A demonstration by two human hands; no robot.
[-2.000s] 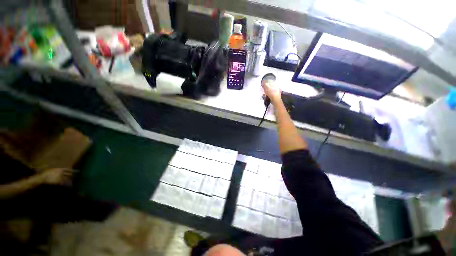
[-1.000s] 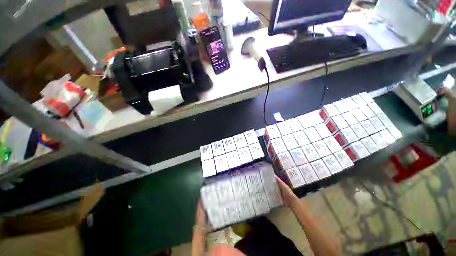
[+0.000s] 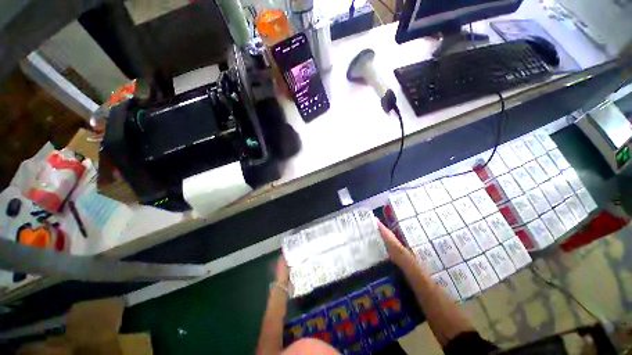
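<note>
A block of small white-labelled boxes point(image 3: 336, 251) sits between my hands, slightly blurred. My left hand point(image 3: 276, 305) is at its left side and my right hand point(image 3: 419, 281) at its right side, holding it between them. Whether it touches the bench cannot be told. Blue boxes with red-orange and yellow prints point(image 3: 357, 317) show nearer me, between my forearms, across a dark gap. Two more blocks of white-labelled boxes, one in the middle point(image 3: 454, 236) and one farther right point(image 3: 537, 184), lie on the green bench; red sides show on them.
The pale scanner point(image 3: 371, 73) stands on the white shelf point(image 3: 339, 142) beside the lit phone point(image 3: 301, 78). A black keyboard point(image 3: 478, 75), mouse point(image 3: 544, 50) and monitor stand right. A black printer-like machine point(image 3: 183, 128) stands left. A scale point(image 3: 610, 135) is far right, a carton point(image 3: 86, 329) lower left.
My hands and the box block between them are a little farther right in the picture. Blue printed box faces now show nearer me. The view has moved closer to the shelf.
</note>
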